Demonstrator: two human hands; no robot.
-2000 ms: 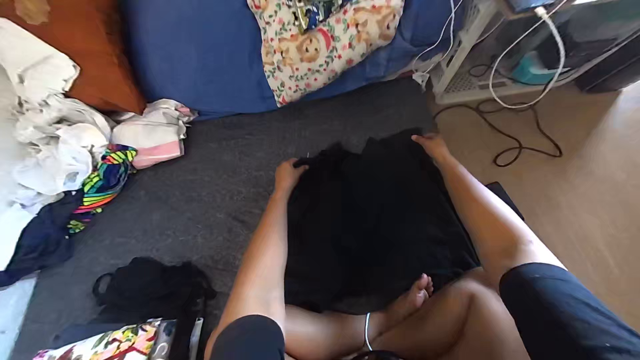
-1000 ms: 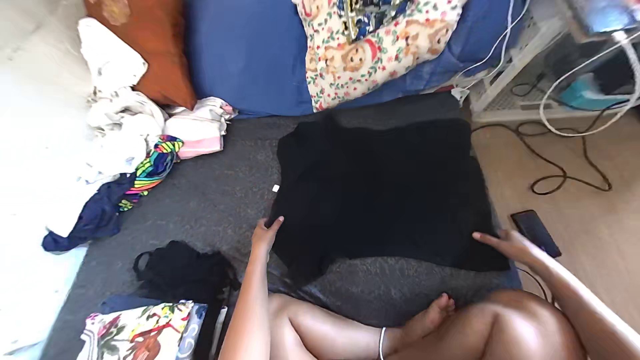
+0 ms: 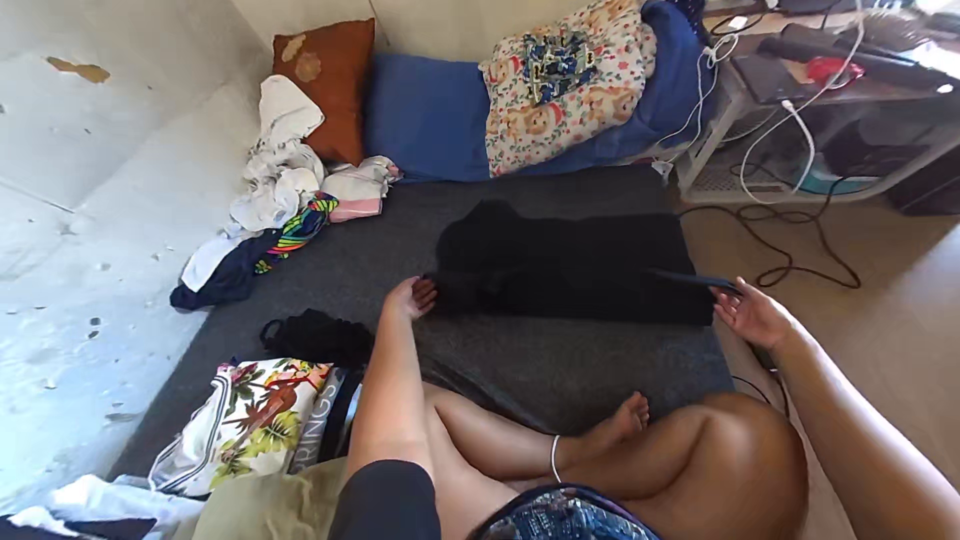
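A black garment (image 3: 570,259) lies on the dark grey mattress (image 3: 540,367) in front of me, its near side folded over toward the far side. At its left end is my left hand (image 3: 412,296), fingers curled at the cloth edge. My right hand (image 3: 754,311) grips the raised near corner of the cloth at the right end between thumb and fingers. Whether the left fingers pinch the cloth is partly hidden by blur.
Crumpled black cloth (image 3: 319,337) and folded patterned clothes (image 3: 262,420) lie at the left. Rumpled clothes (image 3: 281,187), an orange pillow (image 3: 326,90) and a blue pillow (image 3: 427,116) are farther back. A white rack (image 3: 697,157) and dark cables (image 3: 787,262) are at the right.
The black garment lay spread wide one second ago; its near side is now folded away from me, making it narrower. Both hands have moved farther from my body with it. The view has shifted.
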